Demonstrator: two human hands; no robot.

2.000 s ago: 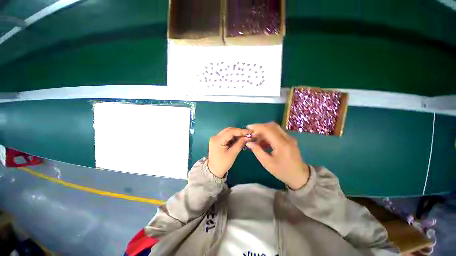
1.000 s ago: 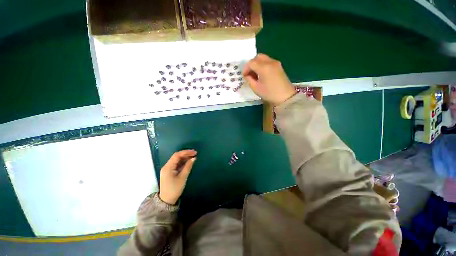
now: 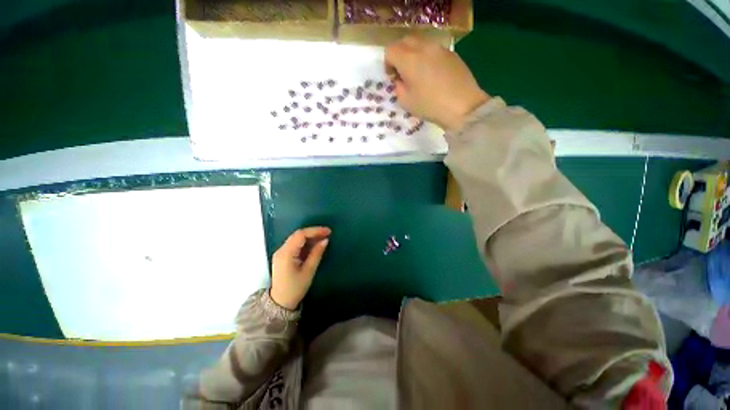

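Note:
Several small sub-assemblies point(image 3: 350, 113) lie as dark dots in rough rows on the white board at the back. My right hand point(image 3: 432, 78) is over the right part of the board, fingers curled downward; its fingertips are partly hidden and anything between them cannot be made out. My left hand point(image 3: 298, 266) hovers over the green bench, thumb and forefinger near each other; nothing is visible between them. A little pile of shiny pink pieces point(image 3: 392, 244) lies on the bench right of my left hand.
Twin parts boxes stand behind the board, the left one point(image 3: 256, 30) brownish inside, the right one holding pink pieces point(image 3: 396, 12). A blank white board point(image 3: 148, 264) lies at left. My right sleeve mostly covers a cardboard tray point(image 3: 455, 192). A yellow tape roll point(image 3: 681, 190) and tester point(image 3: 707, 210) are far right, near a person's clothing.
Two seconds ago both hands were together over the bench. My right hand then reached to the board's right side and has since shifted up towards the twin boxes. My left hand stays low over the bench.

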